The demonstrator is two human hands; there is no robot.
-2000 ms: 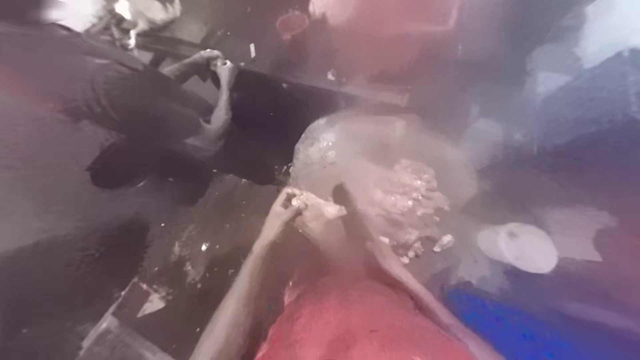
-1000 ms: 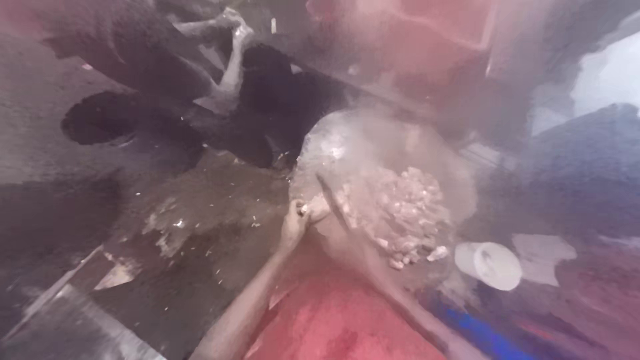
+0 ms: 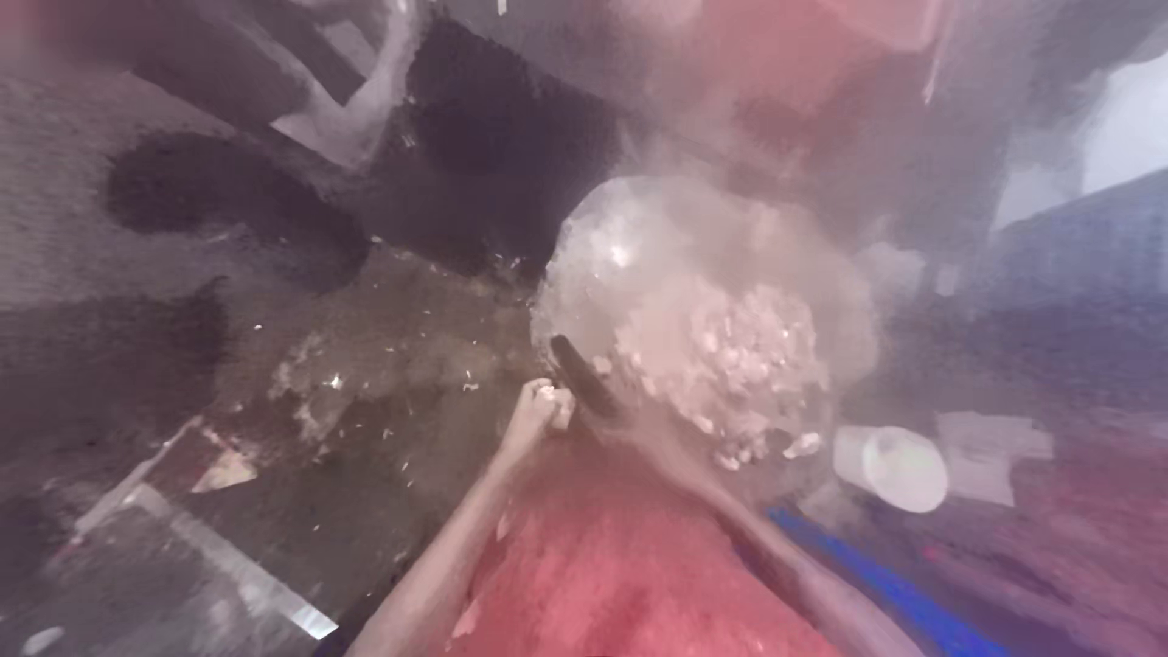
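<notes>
My left hand (image 3: 546, 401) is closed on a small pale piece (image 3: 564, 408) of unclear kind, at the near left edge of a wide round tray or basin (image 3: 584, 246). Close to its right, my right hand (image 3: 613, 422) grips a dark knife-like blade (image 3: 579, 372) that points up and left, its tip over the tray's edge. A heap of pale, pinkish chunks (image 3: 753, 342) lies in the right part of the tray. The picture is blurred, so the fingers and the exact tool are unclear.
A white cup or tub (image 3: 903, 468) lies right of the tray, beside a pale sheet (image 3: 990, 452). A blue strip (image 3: 885, 584) runs at lower right. Scraps dot the dark floor at left, near a pale bar (image 3: 233, 561). Another person's arm (image 3: 365, 109) is at upper left.
The blade was over the pale piece at my left hand one second ago; it now lies just right of that hand. The view has shifted somewhat.
</notes>
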